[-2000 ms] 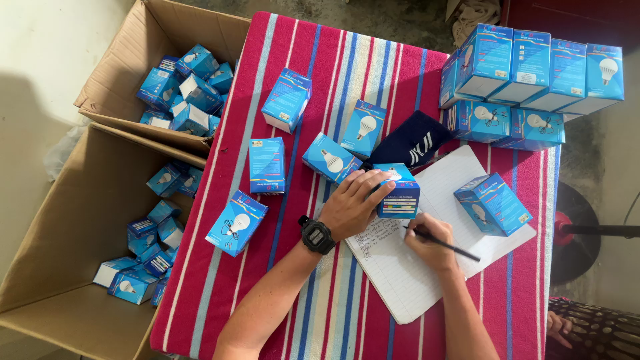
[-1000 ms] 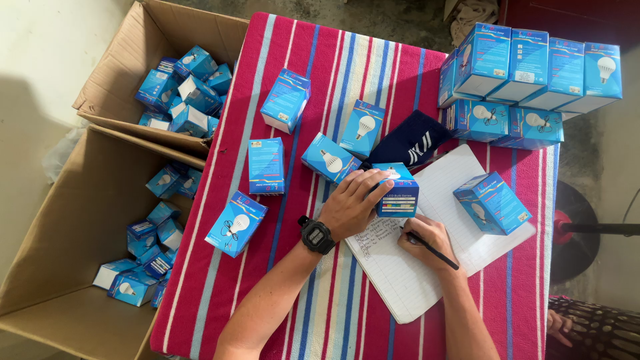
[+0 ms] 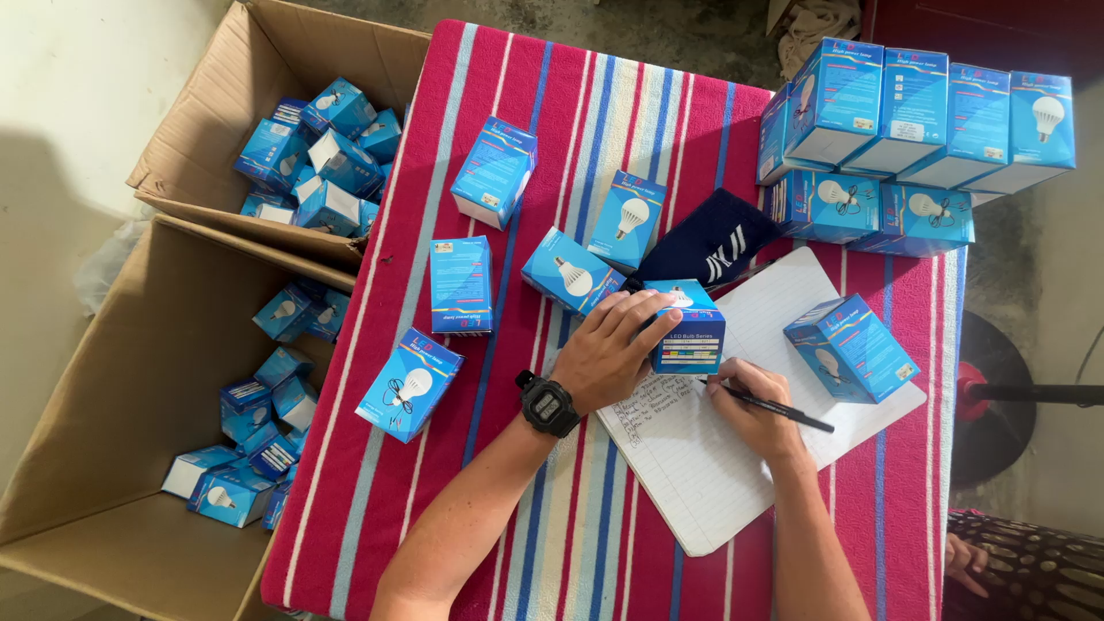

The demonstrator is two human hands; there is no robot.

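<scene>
My left hand [image 3: 608,345], with a black digital watch on its wrist, grips a blue LED bulb box [image 3: 689,336] over the upper left of a lined notebook [image 3: 707,483]. Handwriting covers part of the page beside that box. My right hand [image 3: 755,405] holds a black pen [image 3: 780,409], its tip at the written lines just below the box. Another bulb box [image 3: 852,349] lies on the notebook's right part. Two boxes, one of them here [image 3: 573,273], lie left of a dark blue pouch [image 3: 709,240] with white marks.
Several bulb boxes are stacked in two layers [image 3: 918,112] at the table's back right. More lie at left on the striped cloth [image 3: 509,405]. Two open cartons [image 3: 190,285] of bulb boxes stand left of the table. Another person's hand [image 3: 964,562] shows at lower right.
The pen and my right hand have shifted slightly along the notebook page. My left hand keeps its hold on the box, and the other boxes have not moved.
</scene>
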